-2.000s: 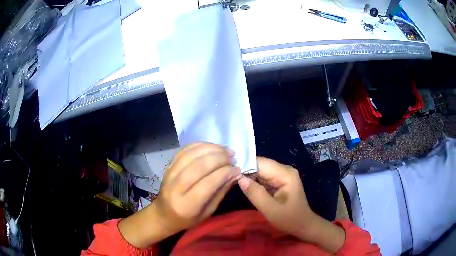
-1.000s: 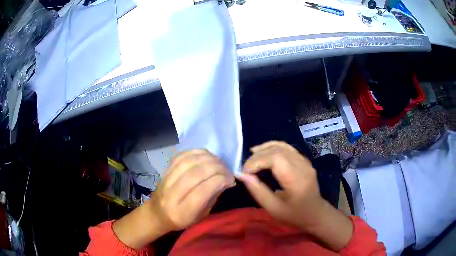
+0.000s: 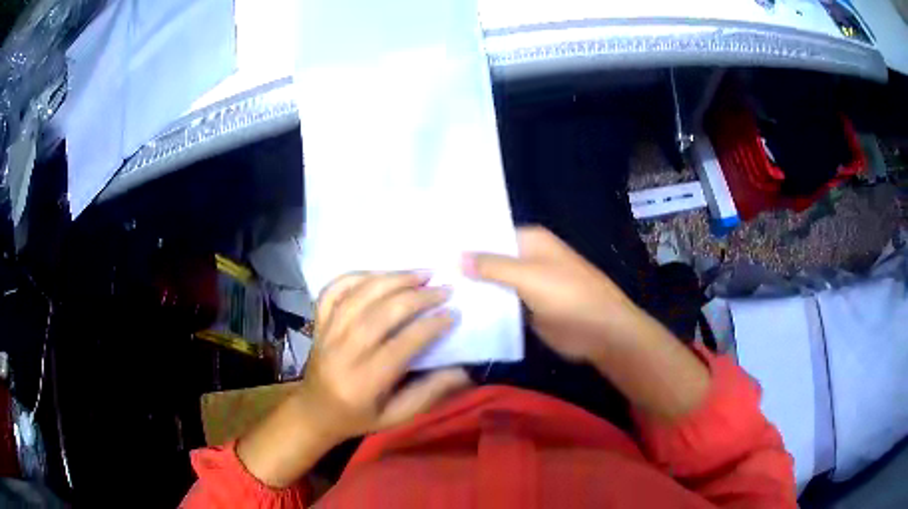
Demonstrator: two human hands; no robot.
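A long pale grey-lavender cloth panel runs from the white machine table over its front edge down to my lap. Its near end lies flat, with a straight edge and a thread at the lower right. My left hand holds the panel's left side near this end, fingers on top and thumb low. My right hand holds the right side, thumb on top and the other fingers hidden under or behind the cloth. Both hands are slightly blurred. Needle and presser foot are out of the picture.
Other cut panels hang over the table's left edge, beside clear plastic. The ruler-marked table edge crosses the top. A red basket with dark contents stands below right. Folded sewn panels lie at my lower right.
The panel's near end, pinched narrow between my fingertips before, is now spread out flat and wide. My right hand has moved up and its thumb lies on the cloth. The view has tilted down.
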